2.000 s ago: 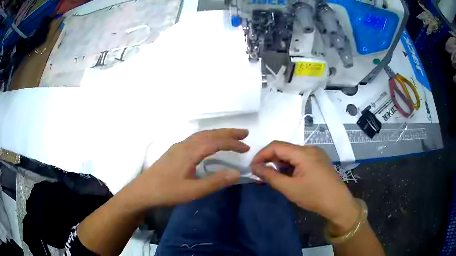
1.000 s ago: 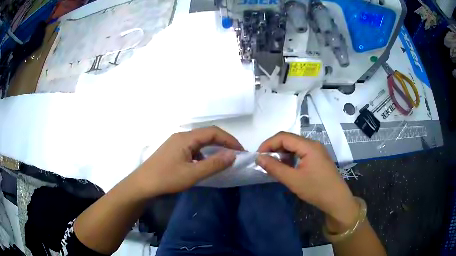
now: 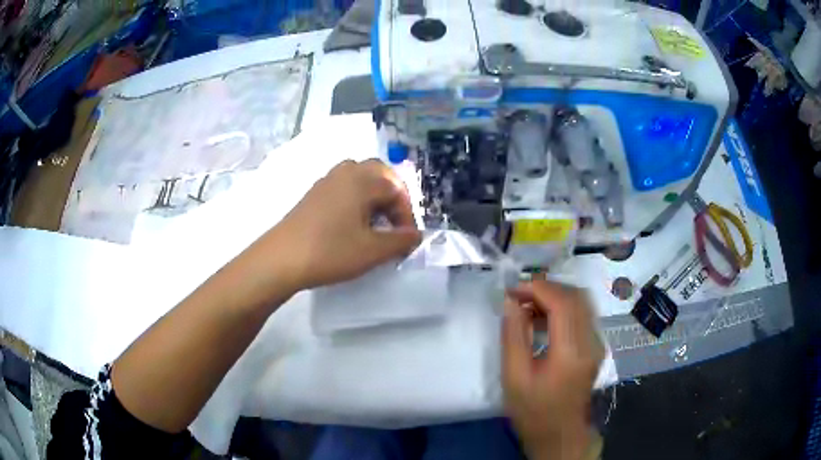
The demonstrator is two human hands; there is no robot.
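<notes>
White fabric lies across the table front and hangs over its edge. My left hand is closed on a fabric edge just left of the dark presser foot area. A thin, shiny, translucent strip of material stretches right from its fingers, below the needle area. My right hand is blurred, below the yellow sticker, fingers bent over the fabric's right side; whether it grips anything cannot be told. The white overlock machine stands behind.
Scissors with red and yellow-orange handles lie right of the machine. A black block sits near the grey ruler strip. A greyish marked sheet lies at the left back. Black cloth is at lower left.
The view has tilted up, showing more of the machine. My left hand has moved from the front edge up beside the needle area. My right hand has separated from it and stays lower right.
</notes>
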